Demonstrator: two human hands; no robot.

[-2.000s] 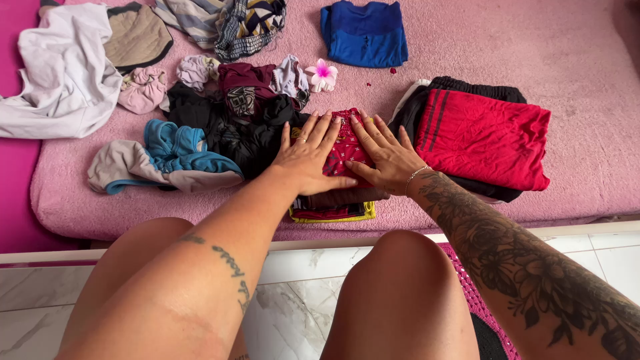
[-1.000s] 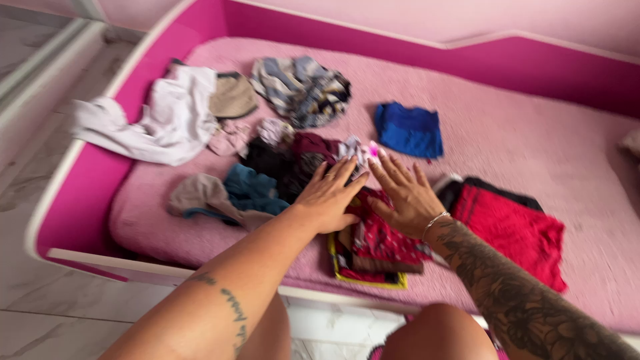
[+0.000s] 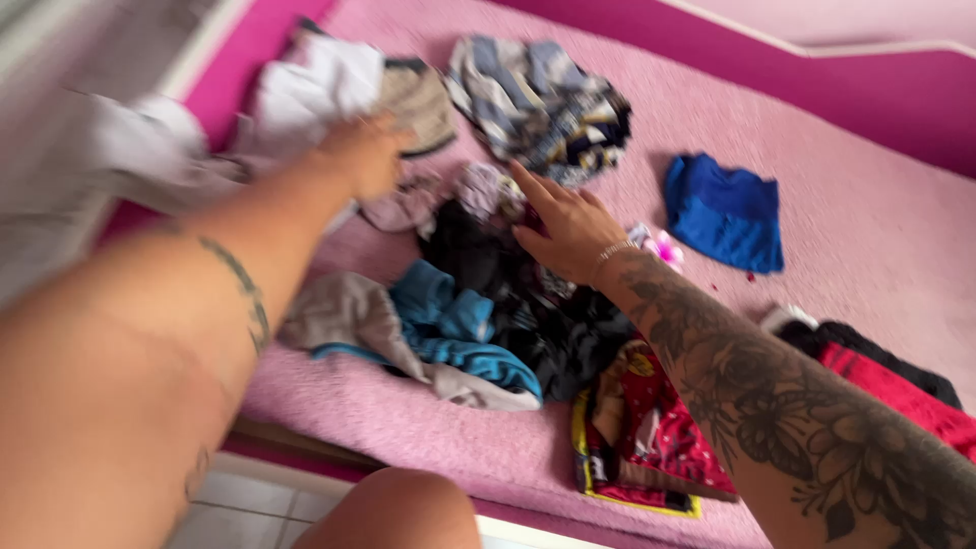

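Note:
My left hand (image 3: 374, 156), blurred, is over the edge of a white garment (image 3: 316, 84) and beside a beige cloth with dark trim (image 3: 418, 107); whether it grips either cannot be told. My right hand (image 3: 568, 229) reaches with spread fingers above black crumpled clothes (image 3: 488, 259), near a small lilac cloth (image 3: 479, 191), and holds nothing. Below my right forearm lies a folded stack with a red patterned garment (image 3: 679, 442) on top and yellow edging. A grey and blue garment (image 3: 465, 362) lies crumpled at the front of the pink bed.
A patterned grey garment (image 3: 511, 91) lies at the back. To the right are a folded blue garment (image 3: 724, 213), a pink and white flower hair clip (image 3: 665, 250) and a folded red cloth (image 3: 884, 381) on black ones. A magenta bed panel (image 3: 762, 91) borders the back.
Both hands have left the folded red patterned stack and moved left, the left one to the white and beige garments. The view has swung left.

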